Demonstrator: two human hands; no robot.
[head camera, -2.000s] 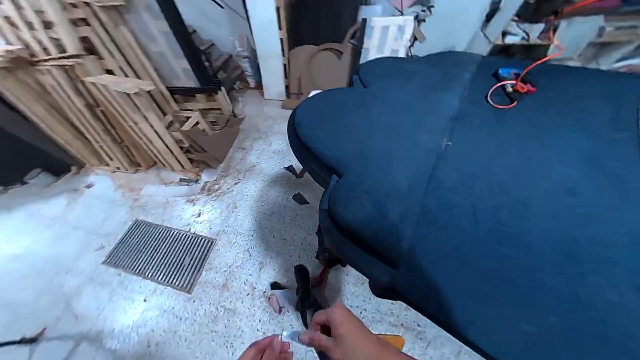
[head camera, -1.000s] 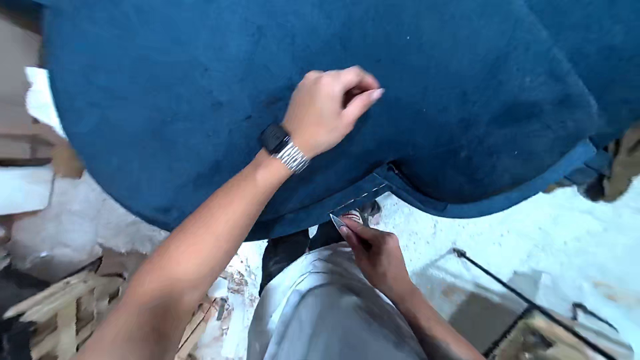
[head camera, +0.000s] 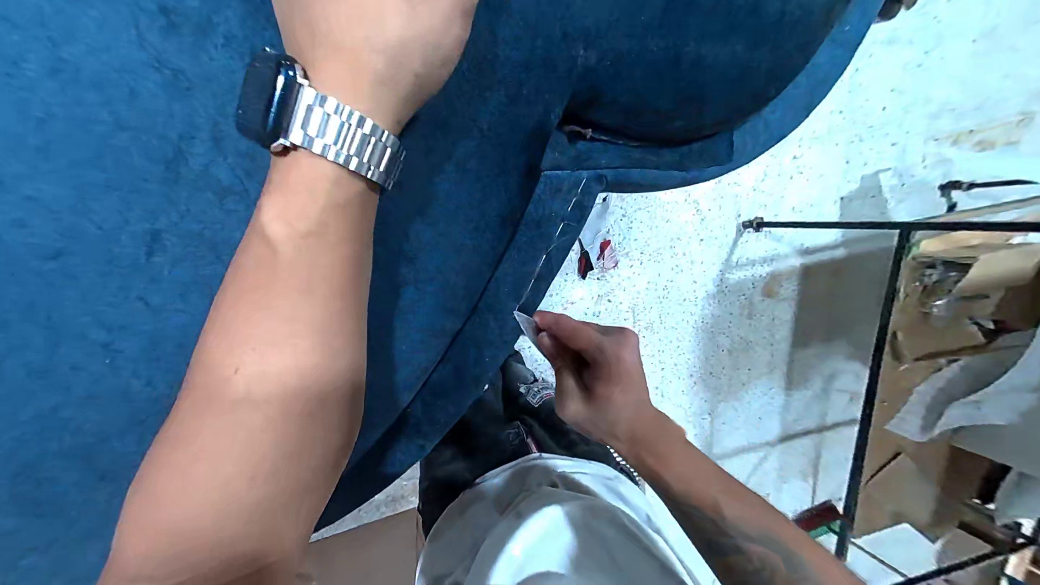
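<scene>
Blue upholstered furniture (head camera: 122, 162) fills the left and top of the view. Along its edge band runs a line of pale marks, like stitches or staples (head camera: 546, 258). My right hand (head camera: 597, 366) pinches a small flat whitish piece (head camera: 527, 325), its tip touching the band at the lower end of that line. My left hand (head camera: 378, 49), with a metal-banded watch (head camera: 345, 134) on its wrist, lies over the blue fabric; its fingers are cut off by the top edge, so its grip is hidden.
A black metal frame (head camera: 877, 341) stands at the right, with cardboard pieces (head camera: 918, 455) and wrapping material behind it. Small dark and red scraps (head camera: 585, 260) lie on the speckled floor (head camera: 691, 268). Brown board (head camera: 366, 552) shows at the bottom, left of my legs.
The view has swung from the floor and the furniture's end to its near edge. Both hands were together two seconds ago; now they are apart, the left over the fabric, the right at the edge band.
</scene>
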